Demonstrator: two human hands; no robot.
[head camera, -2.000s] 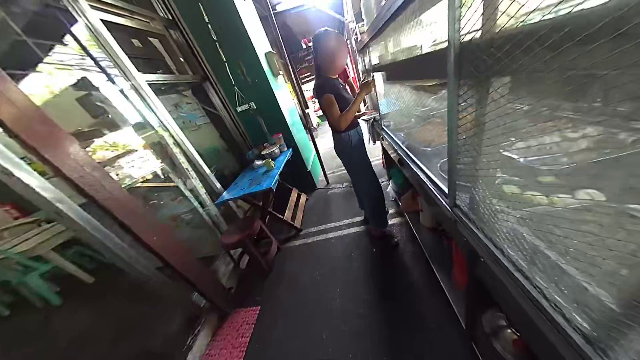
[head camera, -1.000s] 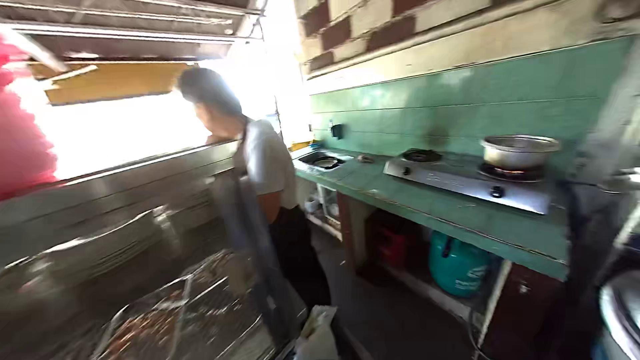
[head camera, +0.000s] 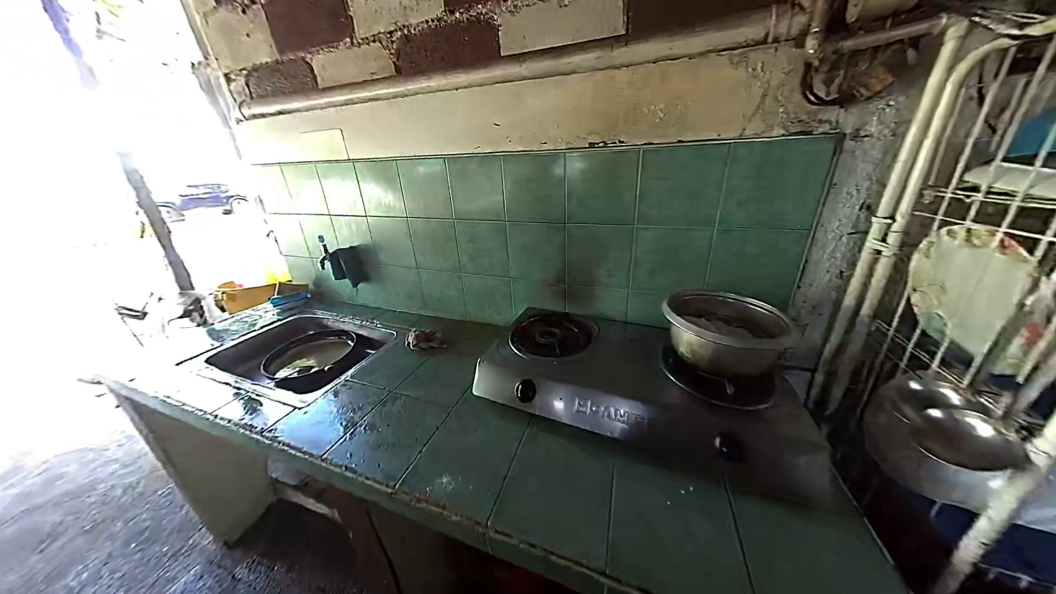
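Note:
Neither of my hands shows in the head view. A two-burner gas stove (head camera: 594, 396) with a metal body stands on the green tiled counter (head camera: 437, 462). On its right burner sits a metal pot (head camera: 728, 334) without a lid; its contents are hard to make out. The left burner (head camera: 551, 334) bears nothing. A metal sink (head camera: 235, 360) is set in the counter's left part, with a dark round pan (head camera: 309, 356) in it. Above the sink, a faucet (head camera: 324, 252) comes out of the tiled wall. A crumpled cloth or scrubber (head camera: 425, 339) lies between sink and stove.
At the right, a metal wire rack (head camera: 982, 214) holds dishes, with a shiny metal bowl (head camera: 949, 429) low in front. Pipes (head camera: 874, 239) run down beside it. A yellow-brown container (head camera: 256, 295) stands past the sink. The counter's front edge (head camera: 346, 483) runs across the view.
The view has turned from a walkway to the cooking counter. The person seen beside the counter one second ago is out of view now.

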